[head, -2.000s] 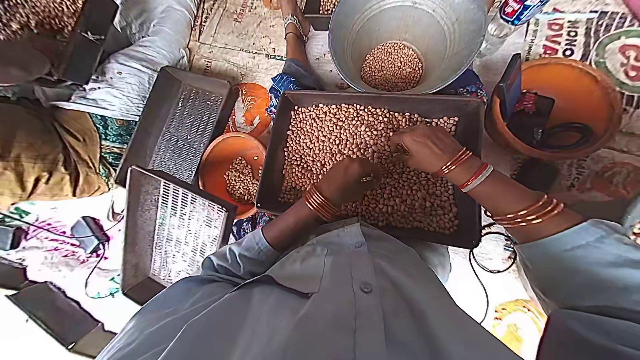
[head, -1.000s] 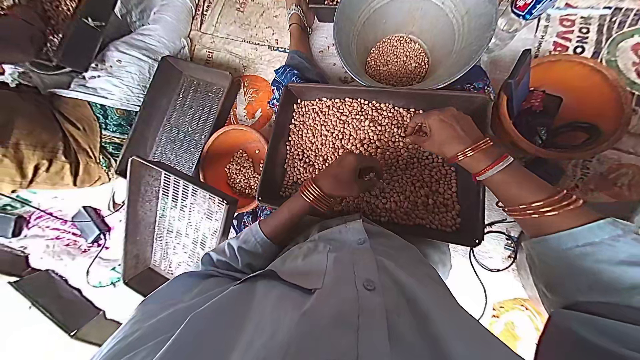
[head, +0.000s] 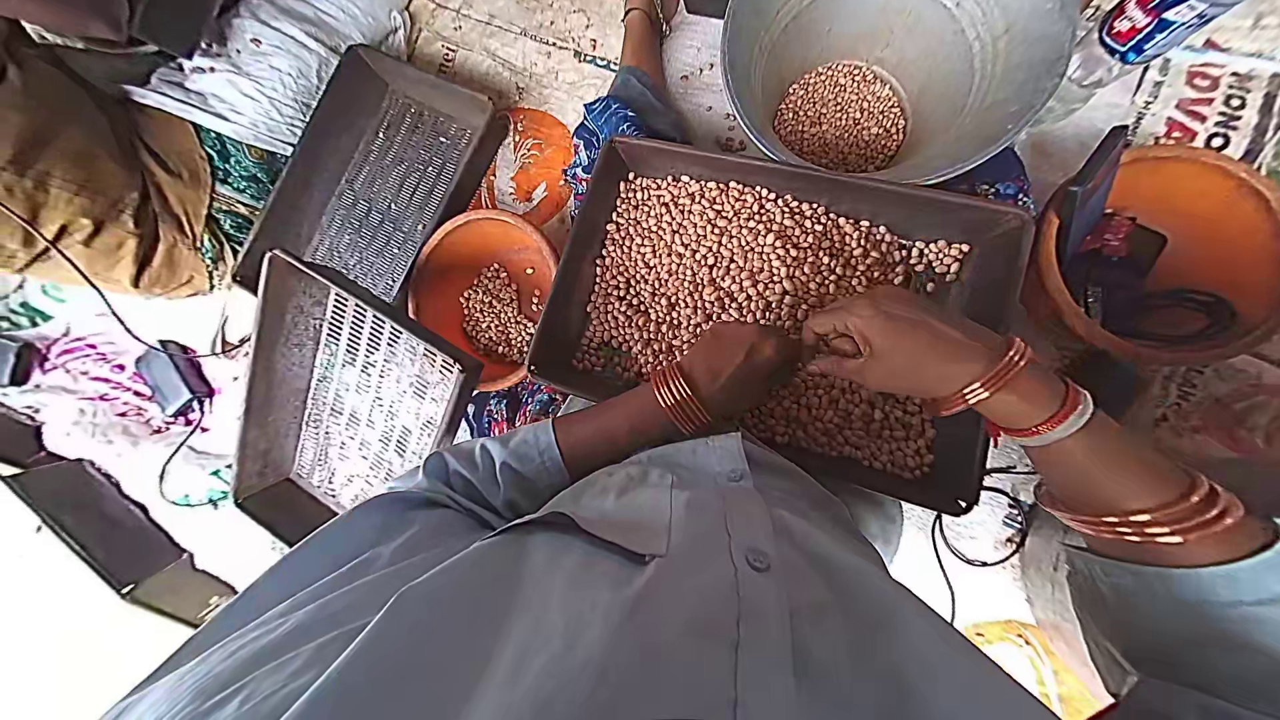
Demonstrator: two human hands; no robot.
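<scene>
On my lap rests a dark rectangular tray (head: 780, 170) spread with small tan nuts or beans (head: 700, 240). My left hand (head: 745, 365), with copper-coloured bangles at the wrist, is curled over the middle of the tray. Close against it, my right hand (head: 875, 340) has thumb and fingertips pinched together just above the nuts. Whether either hand holds a nut is too small or hidden to tell. An orange bowl (head: 430, 270) with more of them stands at the tray's left side. Beyond the tray a metal tub (head: 980, 80) holds a further heap at its bottom.
Two slotted dark trays (head: 375, 190) lean at the left. An orange basin (head: 1220, 230) with a black cable and dark items stands at the right. A plastic bottle (head: 1150, 25) is behind it. Another person's foot and leg (head: 645, 50) reach in at the top. Cables lie on the floor.
My right hand has moved down and left from the tray's upper part and now meets my left hand. At the tray's right, part of the bottom shows among the nuts.
</scene>
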